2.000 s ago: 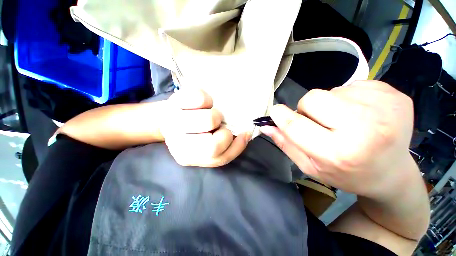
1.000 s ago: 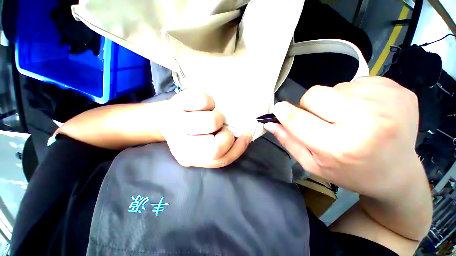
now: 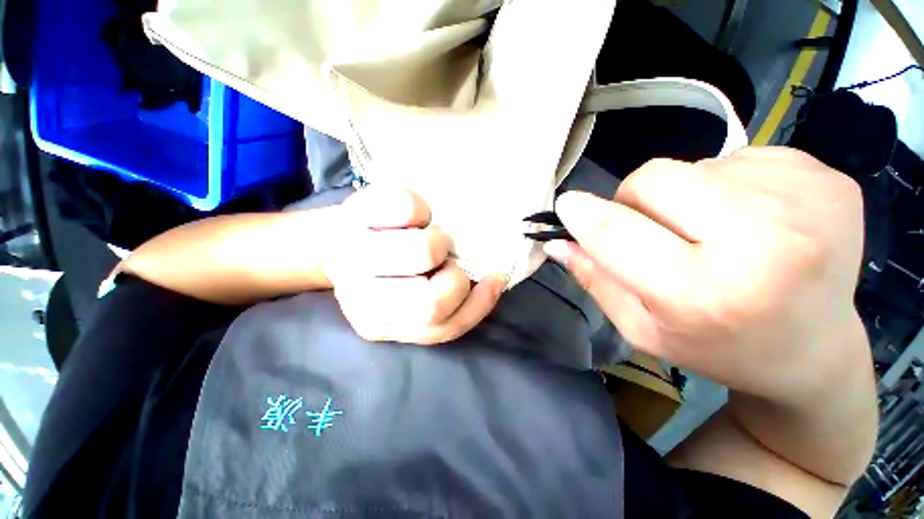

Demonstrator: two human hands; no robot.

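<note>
The cream handbag (image 3: 456,142) lies over my lap, and its upper part is cut off by the top edge. My left hand (image 3: 410,269) pinches the bag's near edge between thumb and fingers. My right hand (image 3: 709,253) holds small dark thread snips (image 3: 545,227), with two blade tips apart just above the bag's near right corner. The rest of the snips is hidden in my fingers. A cream handle (image 3: 674,93) loops out to the right of the bag, its lower end behind my right hand.
A blue crate (image 3: 216,142) with black pieces stands at the upper left. A dark grey apron (image 3: 405,416) with blue lettering covers my lap. Black items (image 3: 846,137) are piled at the right. A brown box (image 3: 643,400) shows below my right forearm.
The snips have moved slightly back from the bag's edge and their blades are now spread apart. My right hand has shifted a little to the right. My left hand has hardly moved.
</note>
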